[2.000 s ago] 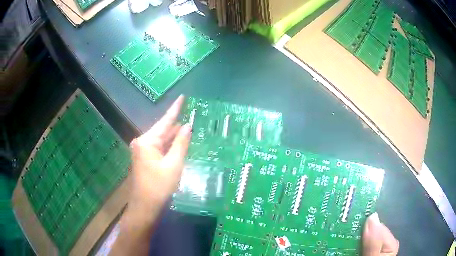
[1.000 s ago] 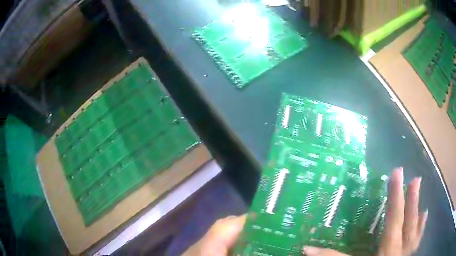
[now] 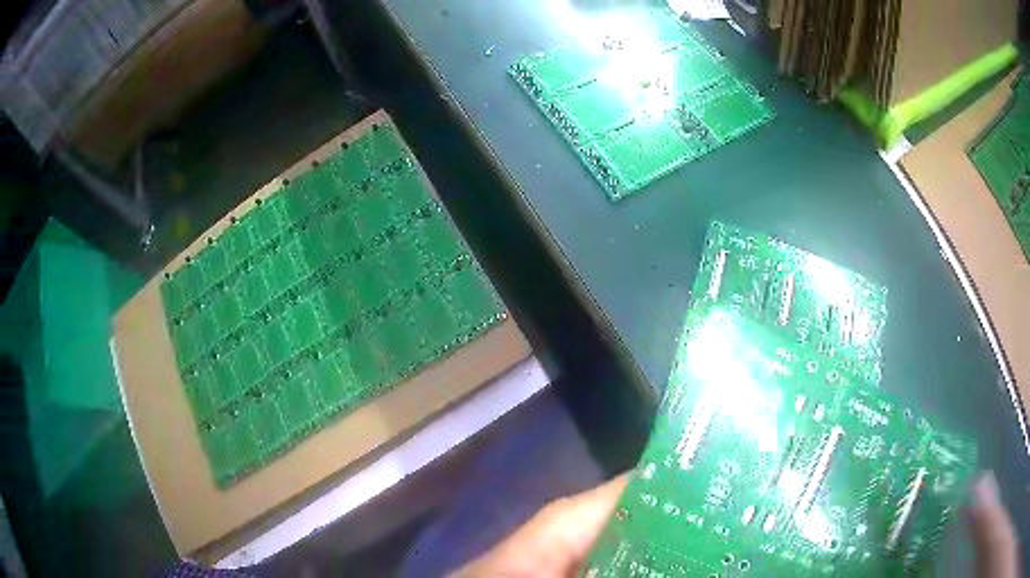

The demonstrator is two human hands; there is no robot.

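A green PCB panel (image 3: 779,440) with long white connectors and glare is held at the lower right, tilted over the bench. A second panel (image 3: 791,296) shows just beyond its upper edge; whether they touch is unclear. My left hand (image 3: 559,531) grips the held panel's left edge, its fingers partly hidden and cut off below. My right hand (image 3: 994,525) is blurred at the panel's right edge, only a finger or so showing; its hold cannot be told.
Panels (image 3: 328,299) lie in rows on a cardboard sheet (image 3: 452,412) at left. A single glaring panel (image 3: 666,107) lies on the bench (image 3: 542,147). Upright cardboard (image 3: 836,45) with a lime-green strip (image 3: 960,85) stands behind. Another panel (image 3: 1011,158) lies on cardboard at right. A green bin (image 3: 73,339) stands far left.
The view has swung left, so the panel stack sits nearer the centre. Two seconds ago my left hand was on the far panel; now it holds the near one. My right hand's spread fingers are mostly out of sight.
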